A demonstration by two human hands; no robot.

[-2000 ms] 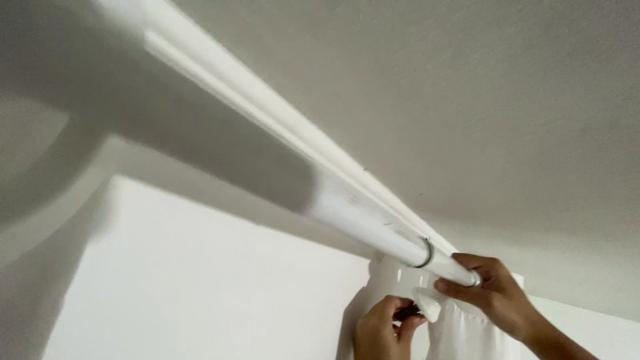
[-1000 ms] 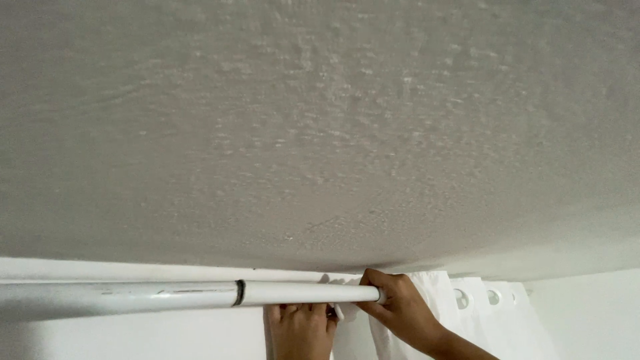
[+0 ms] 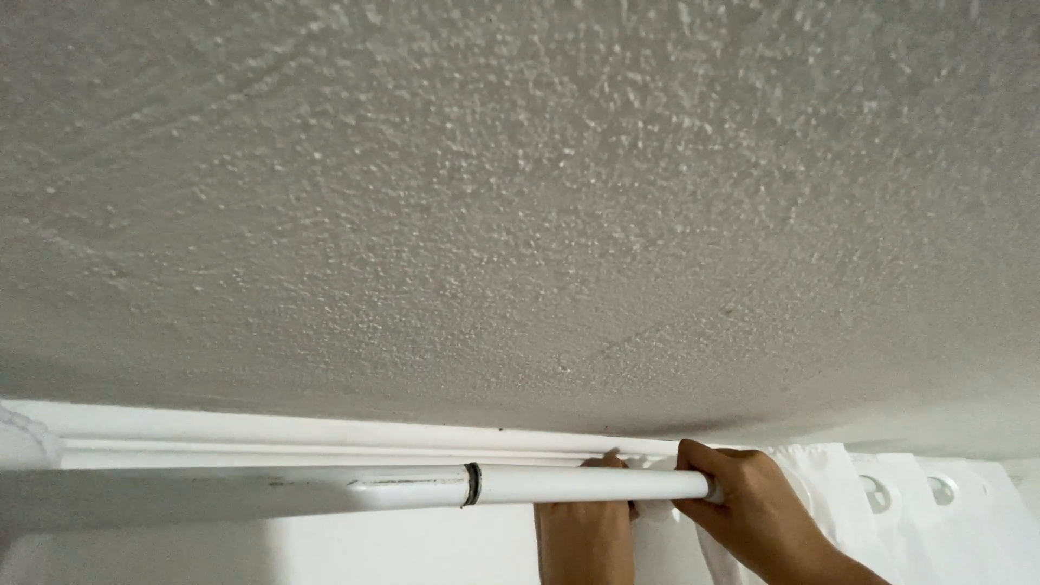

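Observation:
A white telescoping curtain rod (image 3: 569,483), with a dark ring at its joint, runs from the left edge to the lower right. At its right end, my right hand (image 3: 735,487) is closed around the rod tip. My left hand (image 3: 587,528) is behind the rod, just left of the right one; the rod hides part of its fingers, and what they hold cannot be made out. White curtain fabric (image 3: 918,520) with round eyelets hangs to the right of my right hand, and some of it gathers beneath that hand.
Close overhead is a rough textured ceiling (image 3: 520,219). A white moulding or rail (image 3: 284,435) runs along the top of the white wall (image 3: 406,544), behind the rod. Pale fabric (image 3: 24,439) shows at the left edge.
The view has swung, so the rod that slanted down to the right now lies nearly level. Eyeleted curtain has come into view at right. My left hand has gone farther up behind the rod.

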